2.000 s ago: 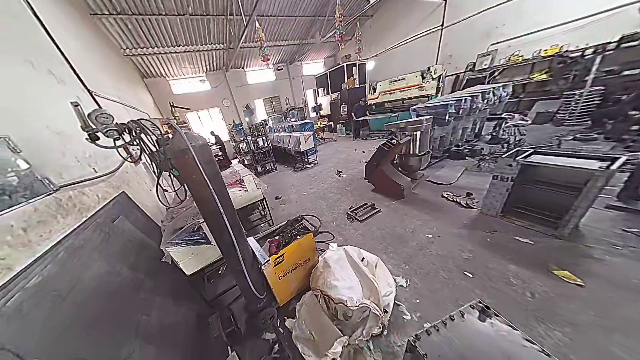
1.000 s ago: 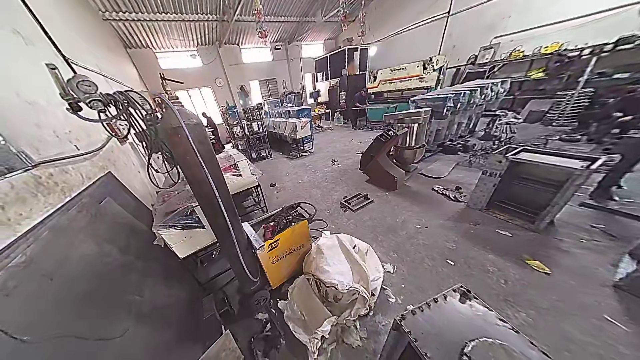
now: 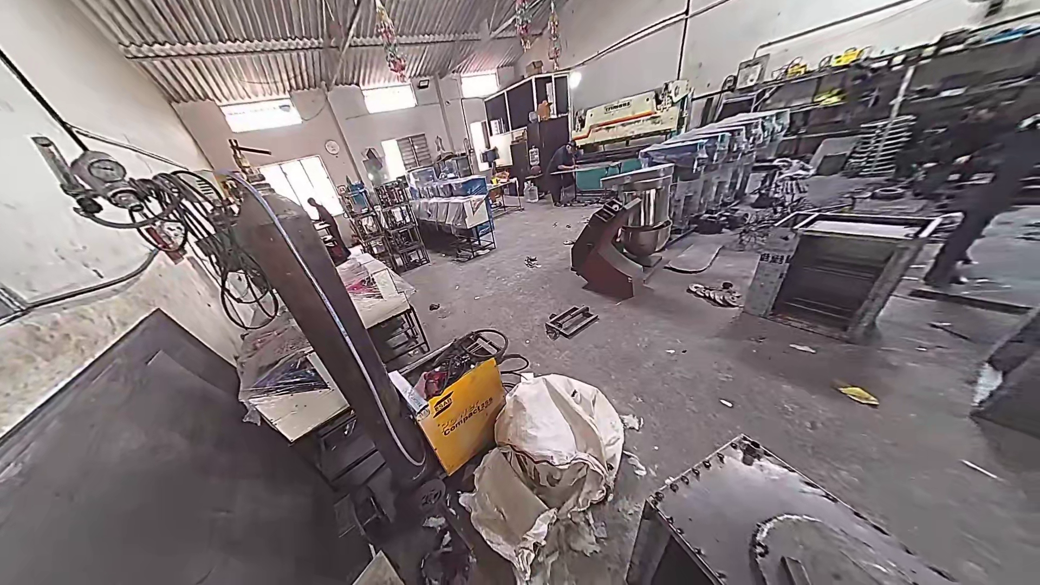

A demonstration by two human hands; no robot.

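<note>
Neither my left hand nor my right hand shows in the head view. A tall gas cylinder [image 3: 313,301] with a pale hose leans at the left centre, below a pressure gauge [image 3: 106,169] and coiled hoses near the wall. Beside the cylinder's foot stands a yellow ESAB welding machine [image 3: 465,418] with cables on top. A white woven sack [image 3: 556,431] touches or nearly touches its right side. At the lower right is a metal box [image 3: 731,496] with bolts along its edge and a round plate on top.
A dark sheet [image 3: 162,455] fills the lower left. A red-brown mixer [image 3: 605,252] with a steel bowl, a small metal frame [image 3: 572,322] and an open steel cabinet [image 3: 845,276] stand on the floor. One person [image 3: 561,171] is at the back, another [image 3: 979,195] at the right.
The view has shifted, bringing more of the bolted metal box into sight at the lower right. The person at the right shows more fully than two seconds ago.
</note>
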